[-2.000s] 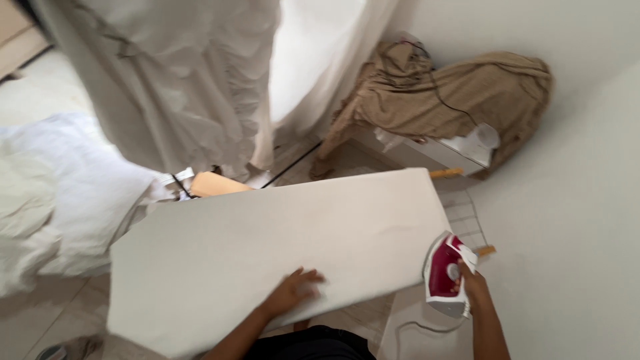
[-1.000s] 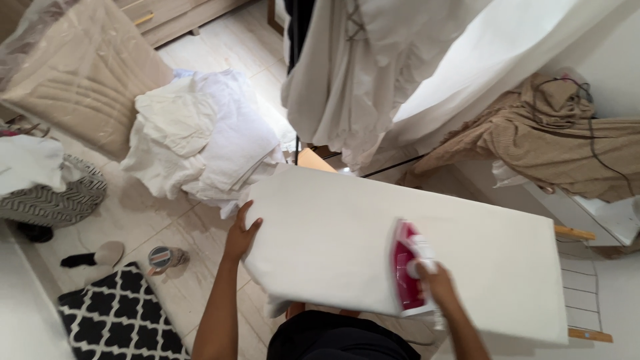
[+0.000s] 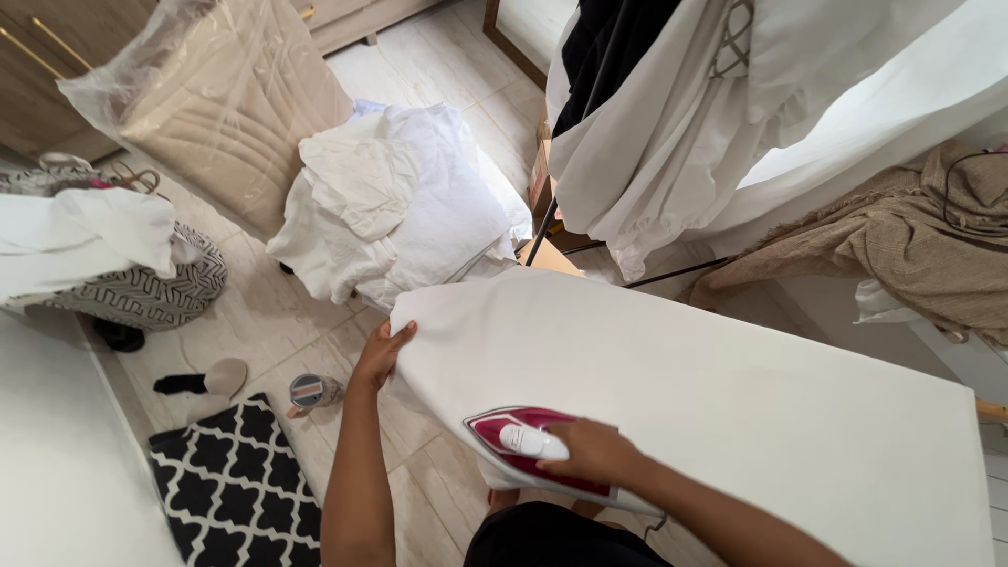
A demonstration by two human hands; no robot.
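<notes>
A white cloth [image 3: 693,378] lies over the ironing board, smooth over most of its top. My right hand [image 3: 591,453] is closed around the handle of a red and white clothes iron [image 3: 512,433], which rests on the cloth near the board's close edge, its tip pointing left. At the board's left end, my left hand [image 3: 383,353] grips the edge of the cloth, thumb on top and fingers mostly hidden below. The iron's cord shows briefly at its rear, beside my dark clothing.
Crumpled white fabrics [image 3: 409,197] are piled beyond the board's left end, beside a plastic-wrapped beige bundle [image 3: 228,110]. White garments [image 3: 669,126] hang above the far edge. A lidded tumbler [image 3: 311,391] and a black patterned mat [image 3: 236,480] are on the floor. Brown cloth [image 3: 890,228] drapes at right.
The iron has moved from the board's right end, where it was two seconds ago, leftward along the board. My left hand went from the board's near edge to its left end. The view has swung left.
</notes>
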